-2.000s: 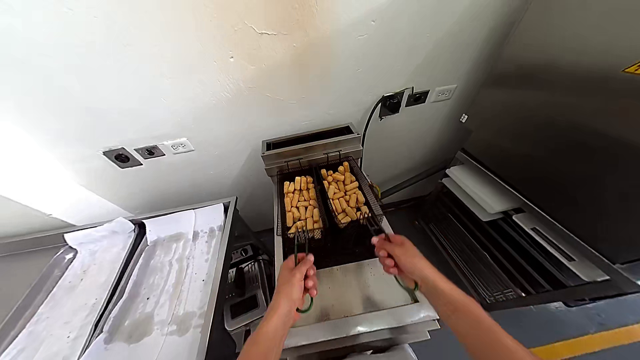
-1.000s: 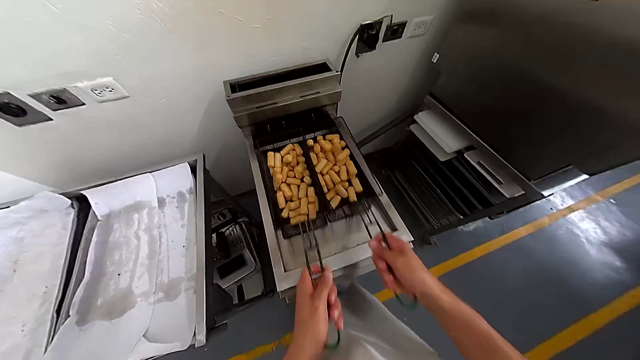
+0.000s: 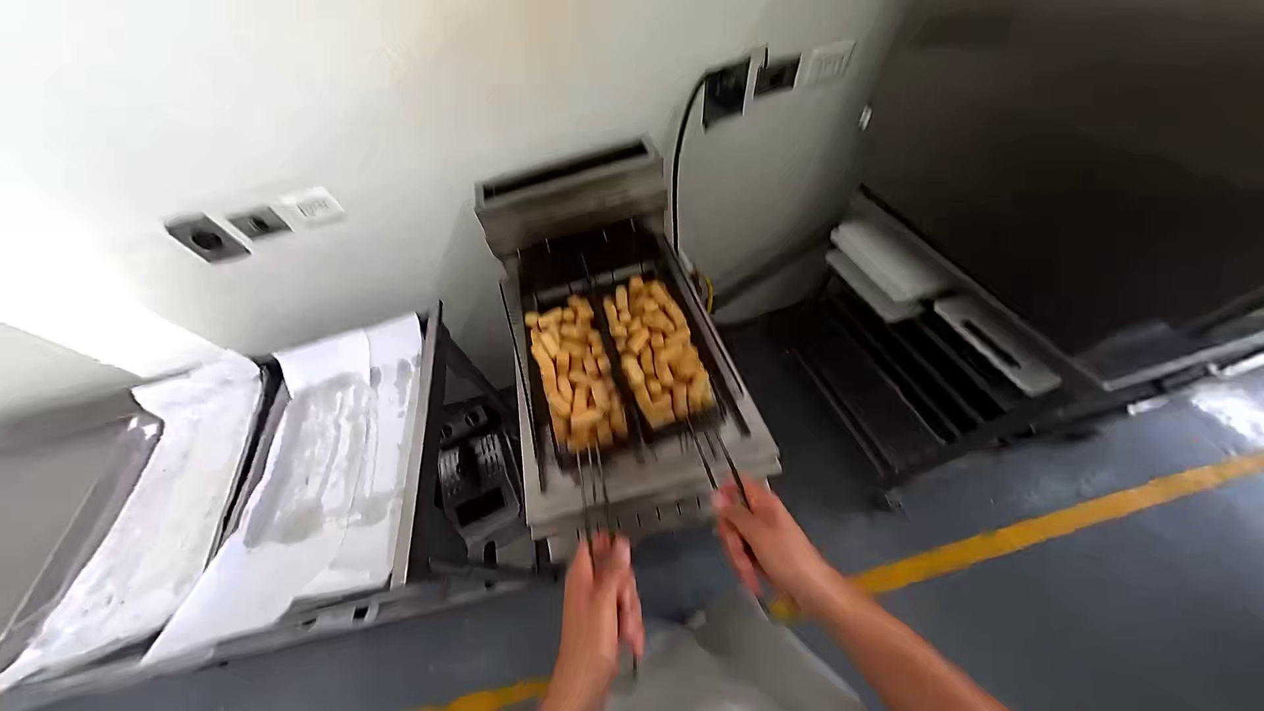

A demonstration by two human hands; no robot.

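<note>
My left hand (image 3: 598, 604) is closed around the long wire handle of the left fryer basket (image 3: 578, 370). The handle of the right fryer basket (image 3: 659, 351) is in my right hand (image 3: 765, 538). Golden-brown stick-shaped pieces of fried food fill both baskets, which lie side by side over the well of a stainless steel deep fryer (image 3: 647, 489). A dark gap separates the two baskets. Motion blurs the picture, and whether the baskets touch the oil cannot be told.
Left of the fryer, a metal table holds trays lined with stained white paper (image 3: 321, 454). A dark appliance (image 3: 479, 484) is beneath its edge. On the right stands a low rack (image 3: 889, 385) with white boards (image 3: 889, 262). Outlets (image 3: 726, 94) and a cable are on the wall behind.
From two seconds ago, both hands have drawn back toward me with the basket handles, and the baskets sit nearer the fryer's front. The view has shifted.
</note>
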